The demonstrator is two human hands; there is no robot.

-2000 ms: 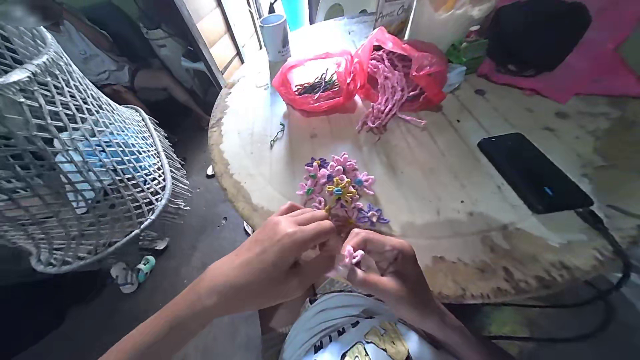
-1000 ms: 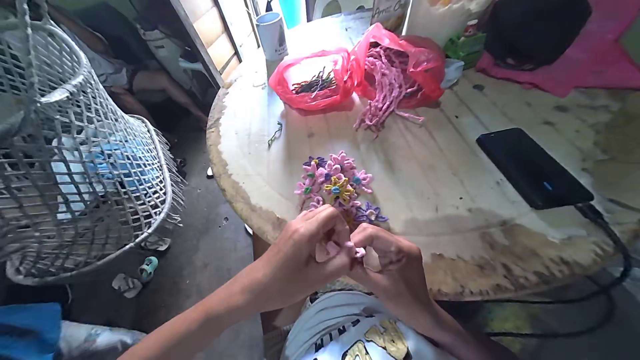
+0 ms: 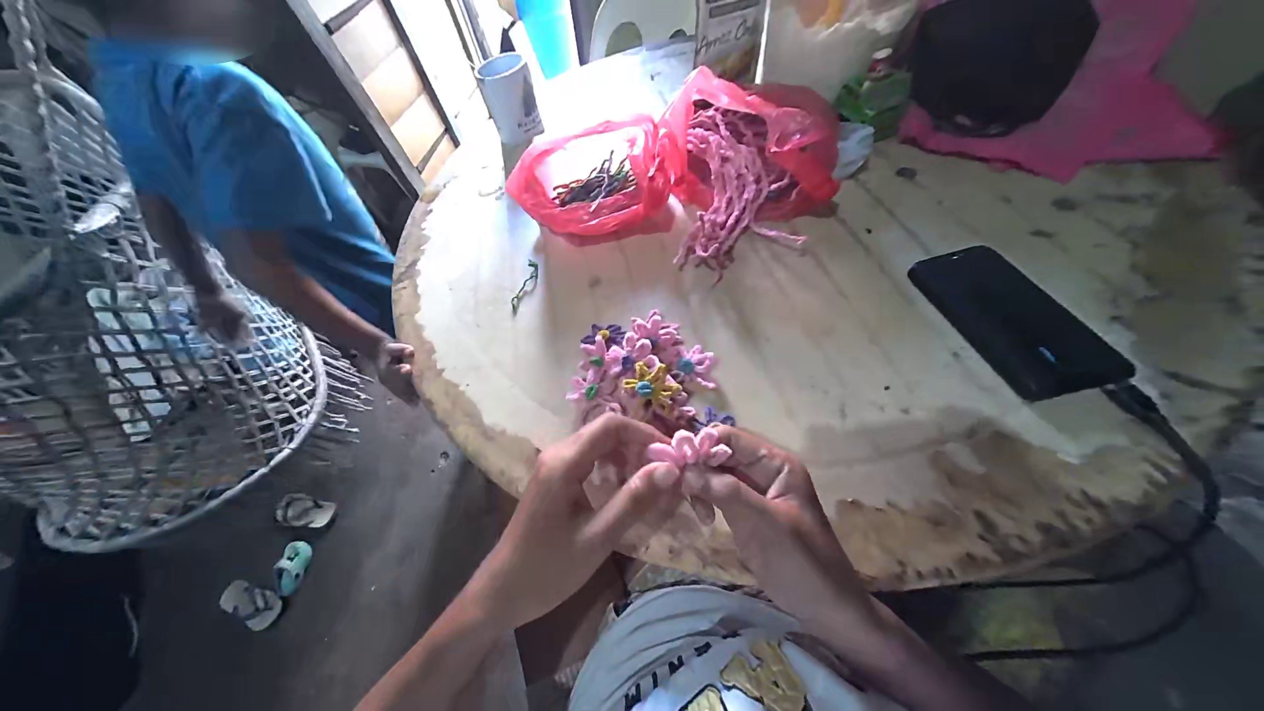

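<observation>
Between my two hands, above the near edge of the round wooden table, is a pink looped flower (image 3: 689,449). My left hand (image 3: 602,494) pinches its left side between thumb and fingers. The thumb and fingers of my right hand (image 3: 765,499) grip its right side. Just beyond my fingertips lies a pile of small looped flowers (image 3: 647,365), mostly pink, with purple and yellow ones. Farther back, pink fuzzy strands (image 3: 731,188) spill from a red plastic bag (image 3: 800,128). Beside it, another red plastic bag (image 3: 583,222) holds short dark twisted pieces (image 3: 597,185).
A phone (image 3: 1017,321) with a cable (image 3: 1180,444) lies at right. A mug (image 3: 511,99) stands at the back left; a green twisted piece (image 3: 525,286) lies nearer. A person in a blue shirt (image 3: 267,168) is beside the woven hanging chair (image 3: 197,395), one hand at the table edge.
A person in a blue shirt has come into view at the left, beside the table. The pink flower between my hands now shows several spread petals; my fingers covered more of it before.
</observation>
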